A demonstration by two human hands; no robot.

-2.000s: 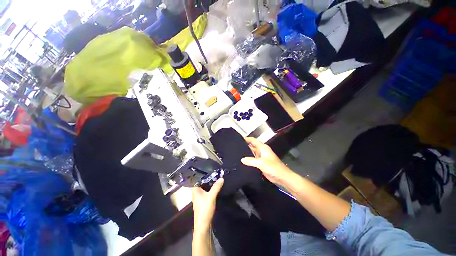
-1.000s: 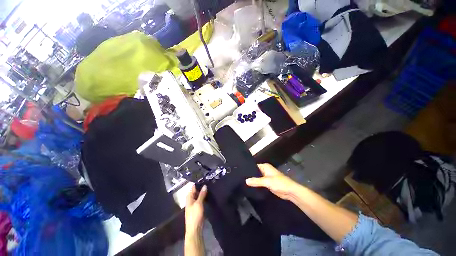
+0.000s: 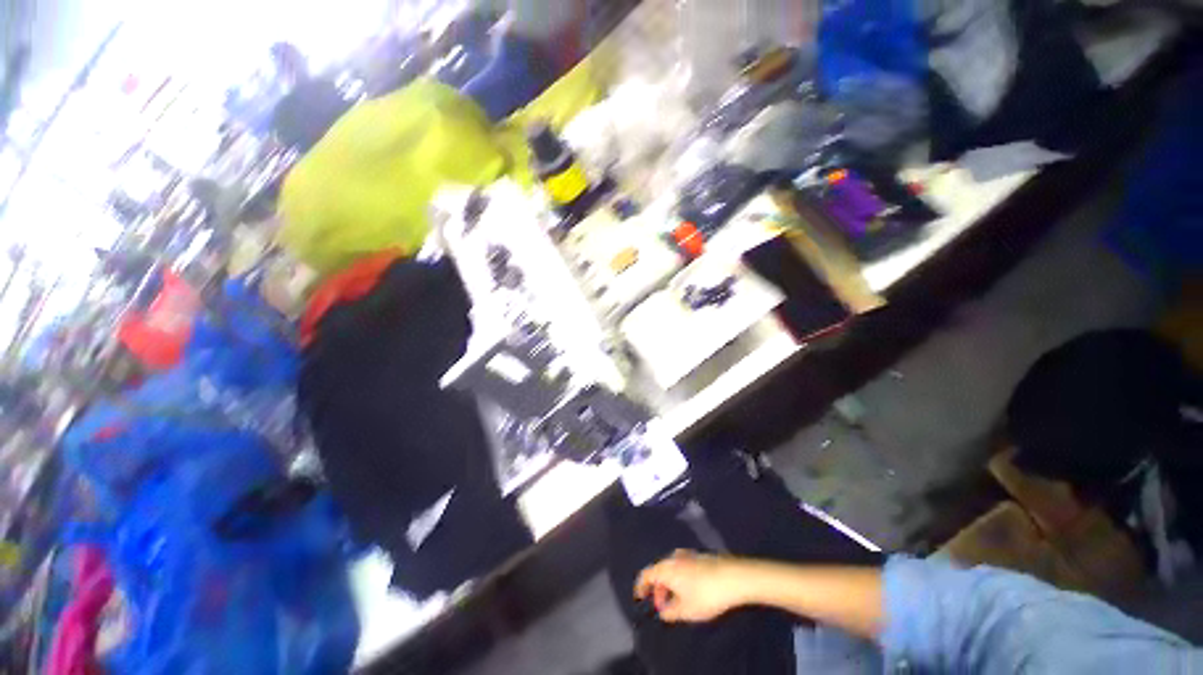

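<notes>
The picture is blurred by motion. The black garment point(image 3: 712, 501) hangs below the table edge onto the wearer's lap, clear of the machine's front end. My right hand point(image 3: 693, 587) is over the garment with its fingers curled; whether it grips the cloth is too blurred to tell. My left hand is out of the picture. The white button-sewing machine point(image 3: 528, 284) stands on the table, and a pale, shiny plate point(image 3: 653, 462) shows uncovered at its front end. The white button tray point(image 3: 679, 336), with dark buttons point(image 3: 710, 293) in it, is right of the machine.
A black garment pile point(image 3: 389, 396) and blue plastic bags point(image 3: 218, 508) lie left of the machine. Behind stand a thread cone point(image 3: 561, 172) and yellow-green cloth point(image 3: 383, 165). A dark flat case point(image 3: 792, 284) and a purple-handled tool point(image 3: 851, 205) lie at the right.
The garment has come away from the machine's front and moved down towards the lap. My right hand has moved down with it. My left hand has left the picture. The view has shifted.
</notes>
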